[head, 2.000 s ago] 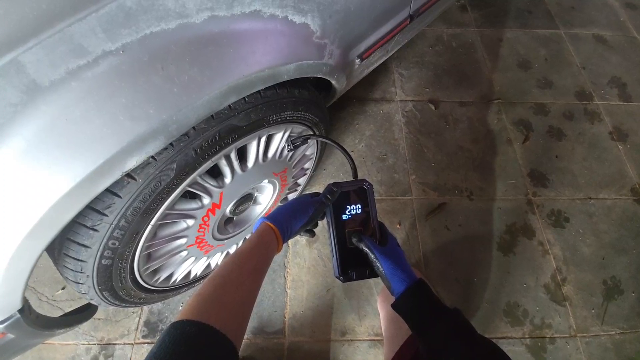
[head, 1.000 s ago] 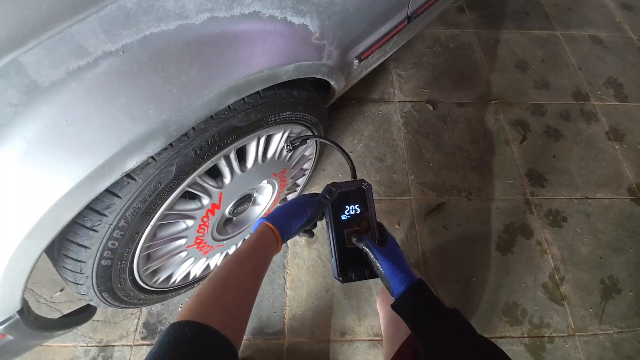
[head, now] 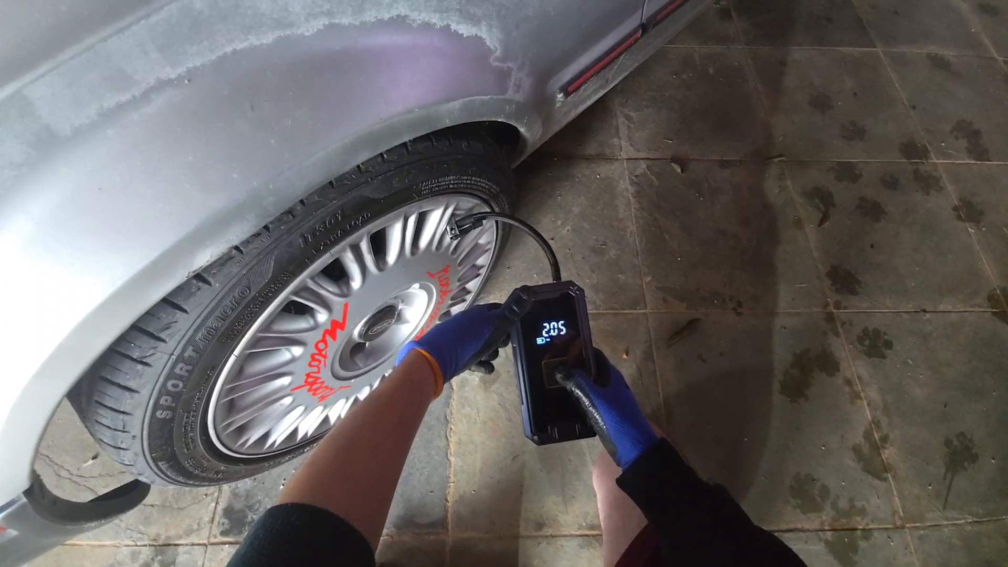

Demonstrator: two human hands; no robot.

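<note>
A black portable tire inflator (head: 555, 370) with a lit display reading 2.05 is held between both gloved hands. My left hand (head: 472, 339), in a blue and black work glove, grips its upper left edge. My right hand (head: 610, 405), gloved the same way, holds the right side, its thumb on the front face below the digits. A black air hose (head: 543, 239) curves from the inflator's top to a valve connector (head: 465, 226) at the upper right of the silver wheel rim (head: 409, 236). Around the rim sits a black tire (head: 177, 354).
The silver car's fender (head: 236, 157), its paint worn and peeling, arches over the tire. Stone floor tiles (head: 701, 236) with dark paw-shaped marks lie to the right. Part of the bumper (head: 47, 520) shows at lower left. A bare leg (head: 618, 504) is below the inflator.
The display read 2.00 in the oldest frame and 2.05 one second ago, as it does now. Both hands have stayed in place on the inflator.
</note>
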